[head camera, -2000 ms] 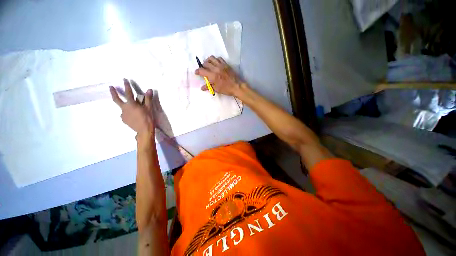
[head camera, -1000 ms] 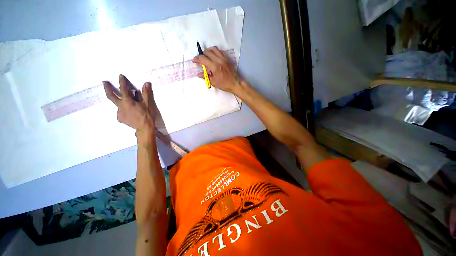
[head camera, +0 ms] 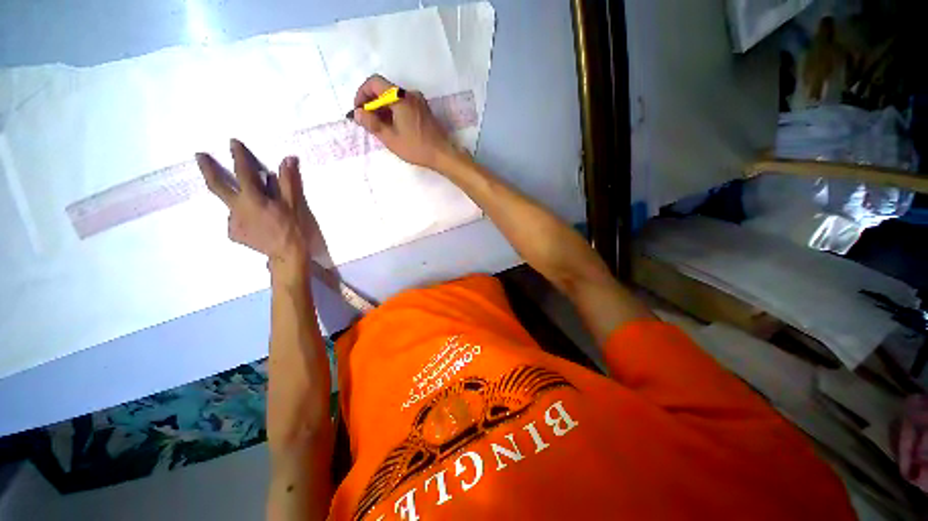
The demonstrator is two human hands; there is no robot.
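Observation:
A large white sheet [head camera: 132, 295] lies on the pale table. A clear grading ruler [head camera: 132, 204] with a pinkish grid lies across it. My left hand [head camera: 259, 204] presses on the ruler near its middle with fingers spread; a narrow tape measure [head camera: 346, 290] runs from under that hand to the table's near edge. Whether the left hand grips the tape is hidden. My right hand [head camera: 402, 127] holds a yellow marking pen [head camera: 383, 100], its dark tip at the ruler's upper edge.
A dark shiny bar [head camera: 602, 122] stands right of the sheet. Stacked sheets [head camera: 784, 275] and a wooden edge lie beyond it. Blue-green fabric scraps [head camera: 193, 417] show below the table. Part of another person's hand [head camera: 911, 438] appears at the far right edge.
My right hand has moved left along the ruler and turned the pen so its dark tip points down-left at the ruler's edge. The ruler became fully visible as the sheet's view shifted. My left hand stays on it.

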